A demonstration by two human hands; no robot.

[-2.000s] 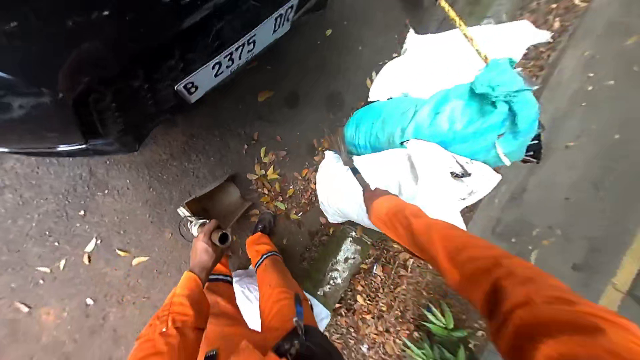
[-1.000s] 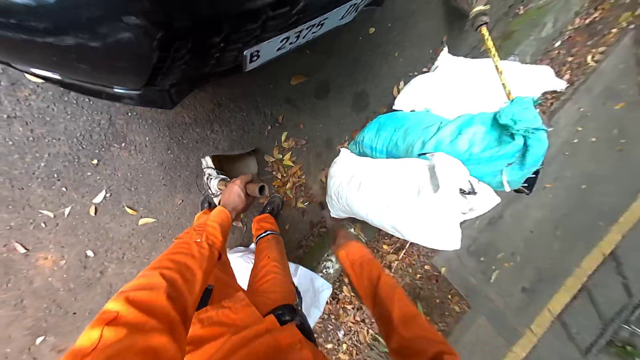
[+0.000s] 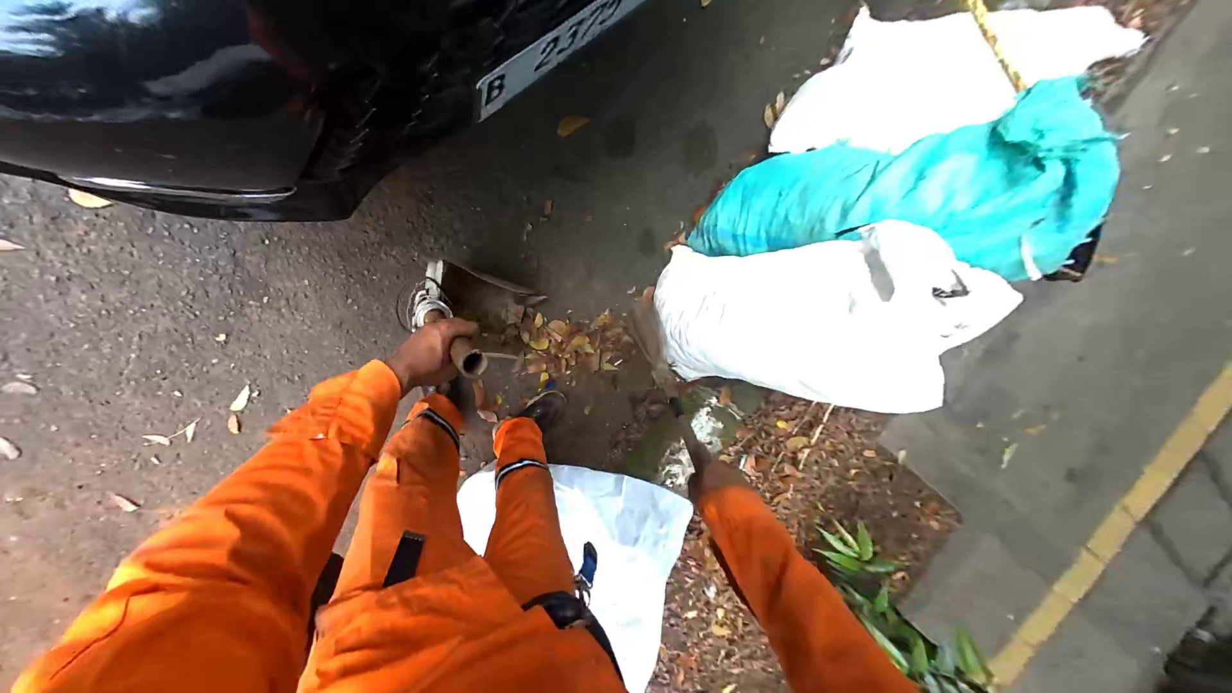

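Observation:
My left hand [image 3: 430,352] grips the tube-like handle [image 3: 469,357] of a dustpan. The dustpan's scoop [image 3: 481,298] rests on the asphalt, with white wrapping beside it. A small pile of dry leaves [image 3: 573,345] lies at the scoop's right side. My right hand [image 3: 708,474] is low beside the mossy kerb, closed around the dark handle of a blurred hand broom [image 3: 653,342]. The broom's head is between the leaf pile and a full white sack [image 3: 804,318].
A black car [image 3: 192,106] stands close at upper left. A teal sack [image 3: 895,188] and another white sack [image 3: 943,72] lie beyond the nearest one. An empty-looking white sack [image 3: 630,549] is by my legs. A leafy plant [image 3: 866,577] grows at lower right.
My right hand has moved from over the nearest white sack down to beside the kerb. The dustpan stays in my left hand, and leaves now lie right against its scoop.

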